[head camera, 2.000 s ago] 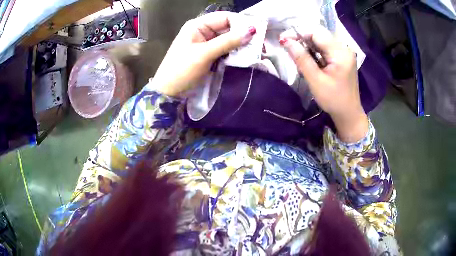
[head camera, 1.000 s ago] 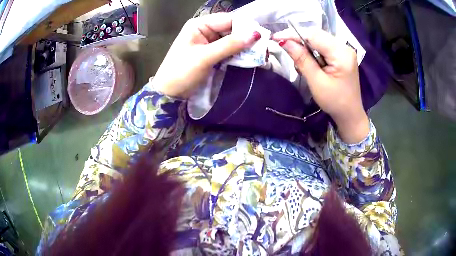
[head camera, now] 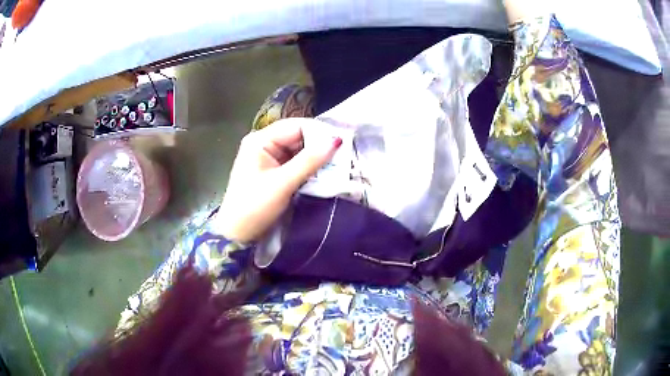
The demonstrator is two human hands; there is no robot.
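The dark purple garment [head camera: 352, 239] lies across my lap, its white lining [head camera: 411, 139] spread open above the purple cloth. My left hand [head camera: 268, 176] pinches the edge of the white cloth between thumb and fingers. A white piece with dark marks [head camera: 476, 183] lies at the right of the lining. A pale angled line [head camera: 386, 261] shows on the purple front, and a thin pale curved line [head camera: 328, 224] lies left of it. My right hand [head camera: 525, 9] is at the top edge, over the white-covered table, mostly cut off; its fingers are out of the picture.
The white-covered table edge [head camera: 242, 53] crosses the top. At left stand a translucent pink bin [head camera: 112, 191] on the floor and a tray of small spools [head camera: 136, 117]. An orange thing [head camera: 26, 11] shows at the top left corner.
My right hand has left the cloth and reached up and forward to the table, with the arm extended. The view has shifted, showing more table. My left hand still holds the white cloth.
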